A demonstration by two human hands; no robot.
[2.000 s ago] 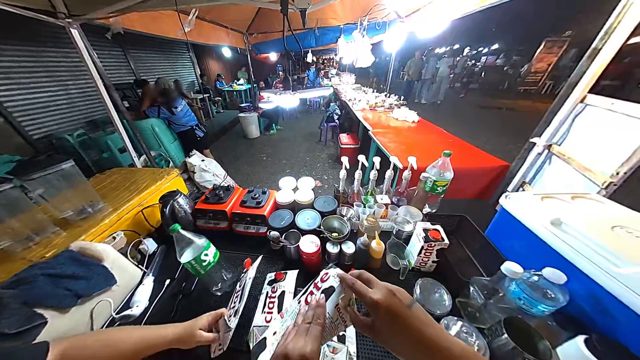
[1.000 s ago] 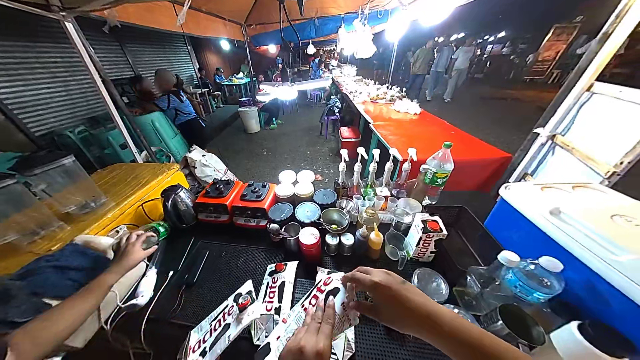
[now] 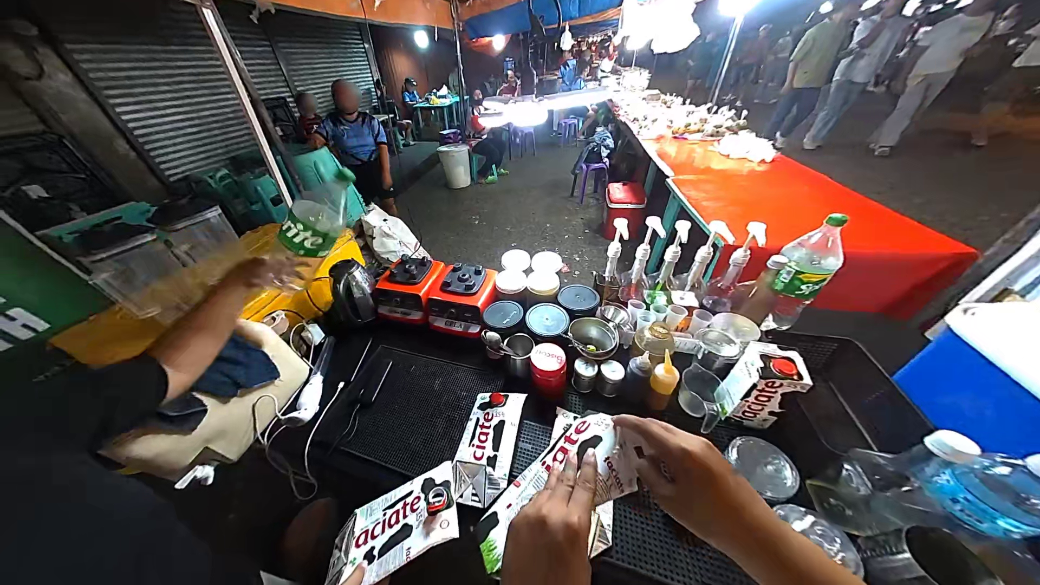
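Note:
My left hand (image 3: 556, 512) presses on a flattened white-and-red milk carton (image 3: 520, 487), fingers nearly straight. My right hand (image 3: 670, 471) grips the carton's upper end, which is bent over. Part of another carton shows beneath it. To the left lies a milk carton (image 3: 490, 435) with a red cap. At the lower left, a co-worker's fingers (image 3: 355, 575) hold another flattened carton (image 3: 406, 520). The co-worker's other hand (image 3: 280, 272), blurred, is just below a clear plastic bottle (image 3: 313, 227) with a green label and cap; contact is unclear.
Two red blender bases (image 3: 461, 296), lidded tubs (image 3: 546, 321), pump bottles (image 3: 646, 260) and a red-lidded jar (image 3: 548, 366) stand behind the black perforated mat (image 3: 426, 406). An opened carton (image 3: 764, 386), a clear jug (image 3: 699, 394) and plastic bottles are at right. An electric kettle (image 3: 351, 292) is at left.
The co-worker's arm has moved from the cartons out to the left. The green-labelled bottle, left of the blenders two seconds ago, is now higher and farther left. My hands remain at the carton.

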